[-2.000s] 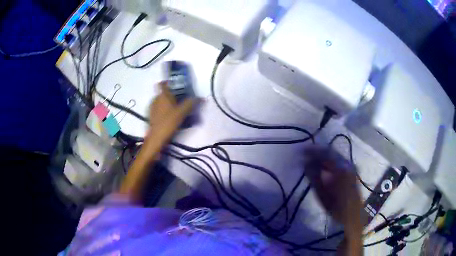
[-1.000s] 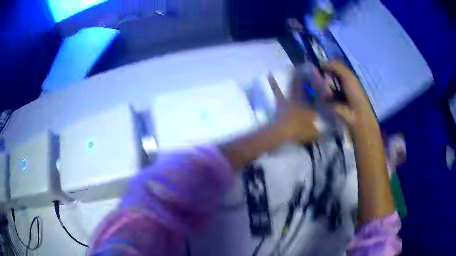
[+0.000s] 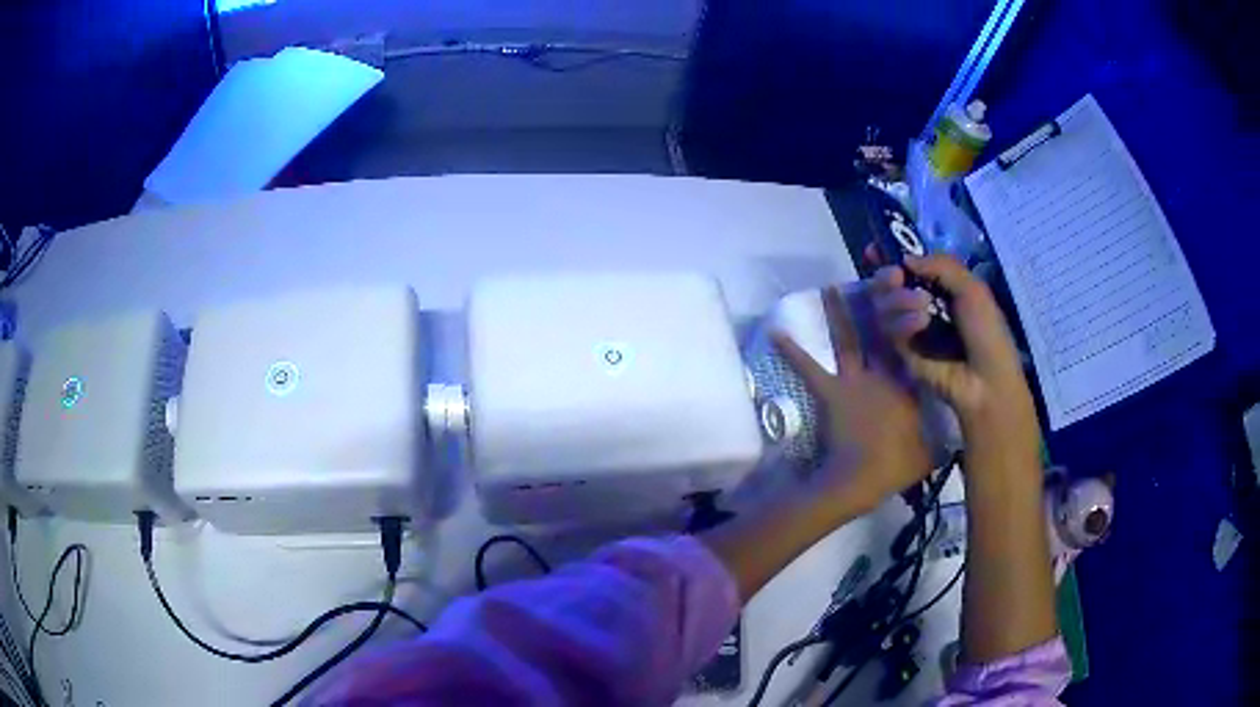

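Note:
At the right end of the row, a smaller white rounded unit with a grille (image 3: pixel 788 414) stands partly hidden by my left hand (image 3: pixel 864 414). My left hand reaches across with its fingers spread over the unit's side; its palm side is hidden, so whether it grips anything is unclear. My right hand (image 3: pixel 967 332) is beside it, with bent fingers around a small dark object (image 3: pixel 941 329), possibly a remote. Left of them stands a white projector unit (image 3: pixel 608 401) with a lit ring button and a power lead (image 3: pixel 708 508) at its near side.
More lit white units (image 3: pixel 297 414) stand to the left. Black cables (image 3: pixel 884 608) lie near front right. A clipboard with a check sheet (image 3: pixel 1092 263), a yellow-labelled bottle (image 3: pixel 958 142) and a pink figurine (image 3: pixel 1085 511) are at right. A pale sheet (image 3: pixel 263 124) is at back left.
The view has swung right along the row. Both hands have moved from the cables to the right-end unit, and the dark remote is no longer seen in my left hand.

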